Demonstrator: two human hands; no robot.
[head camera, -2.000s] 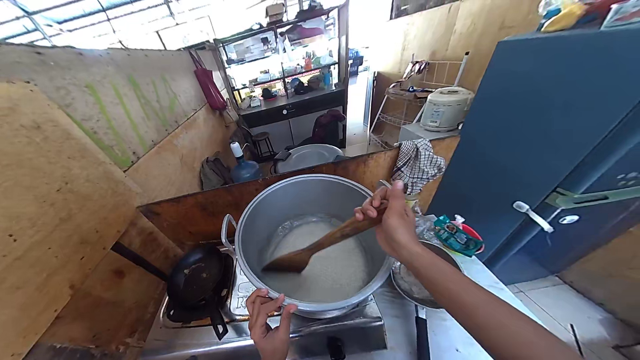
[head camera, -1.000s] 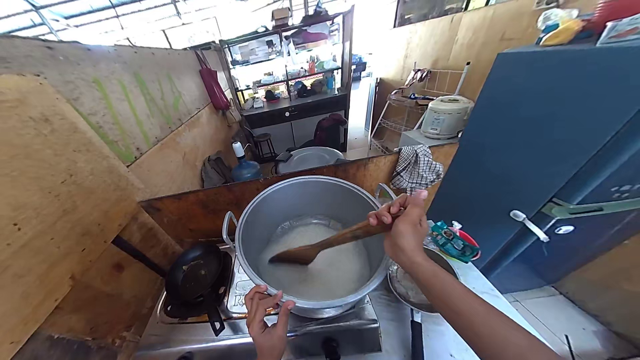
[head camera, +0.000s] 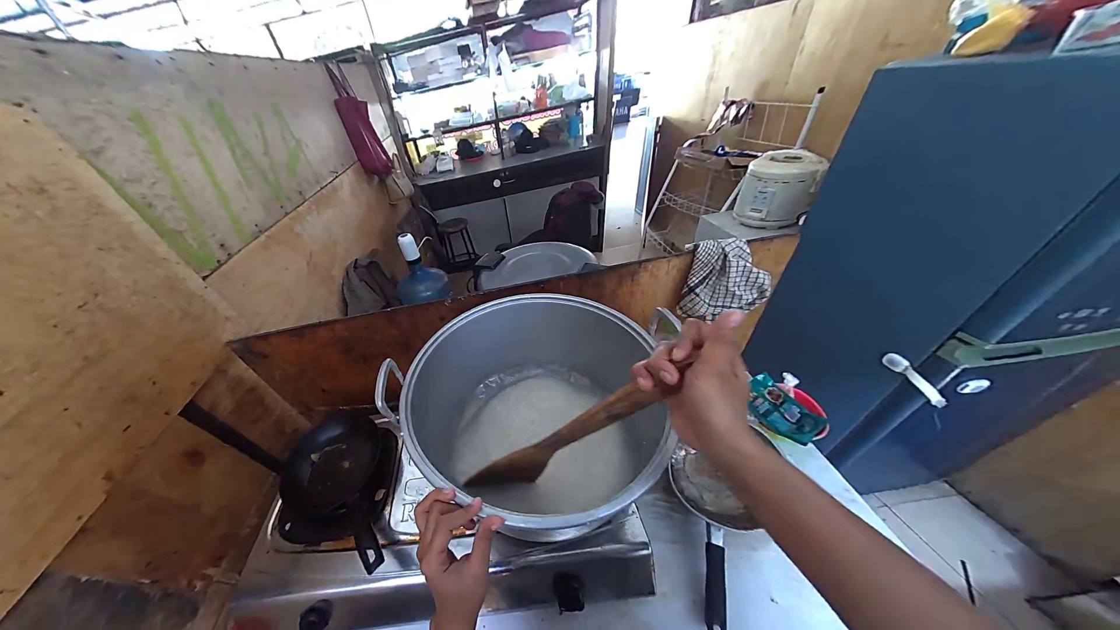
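A large aluminium pot (head camera: 534, 328) stands on a steel gas stove (head camera: 516, 577), with pale, cloudy liquid (head camera: 560, 429) in its bottom. My right hand (head camera: 700, 376) grips the handle of a wooden paddle (head camera: 569, 433) over the pot's right rim. The paddle slants down to the left, its blade at the liquid near the pot's front wall. At the front left rim is my left hand (head camera: 455, 551), its fingertips at the rim and its fingers apart; whether they press on it is hard to tell.
Black pans (head camera: 328, 464) sit on the left burner. Right of the pot lie a frying pan (head camera: 713, 490) and a green packet (head camera: 787, 411). A scorched wooden board (head camera: 350, 363) runs behind the stove, with a checked cloth (head camera: 722, 276) over it. A blue refrigerator (head camera: 945, 219) stands at the right.
Within the pot the paddle's blade has shifted, first to the right and then back toward the front left wall, my right hand staying on the handle. My left hand remains at the front left rim.
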